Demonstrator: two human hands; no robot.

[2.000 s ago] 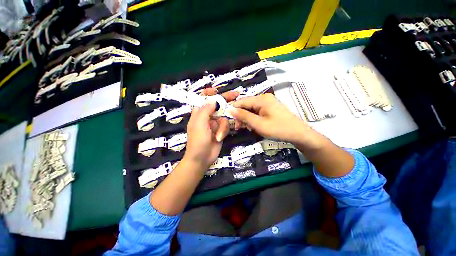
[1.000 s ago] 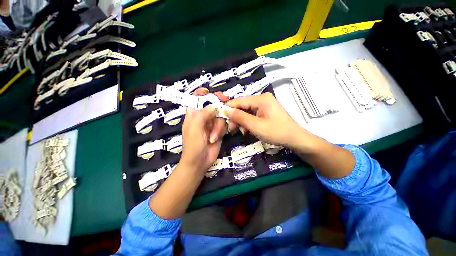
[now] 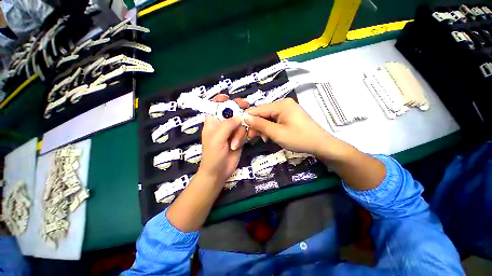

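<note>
A round white watch head with a dark sensor circle faces up between my hands, above the black foam tray. A white strap piece extends from it to the upper left. My left hand holds the watch head from below and the left. My right hand pinches at the head's right edge with thumb and fingertips; what lies under those fingertips is mostly hidden. Part-strapped white watches lie in rows in the tray, some covered by my hands.
A white sheet at right bears stacked long straps. Loose short straps lie heaped at left. Neighbouring trays with white straps stand at far left and far right. A yellow post rises behind the bench.
The watch head has turned so its dark sensor circle now shows fully. Both hands stay close together over the tray with small finger movements. The view has shifted slightly.
</note>
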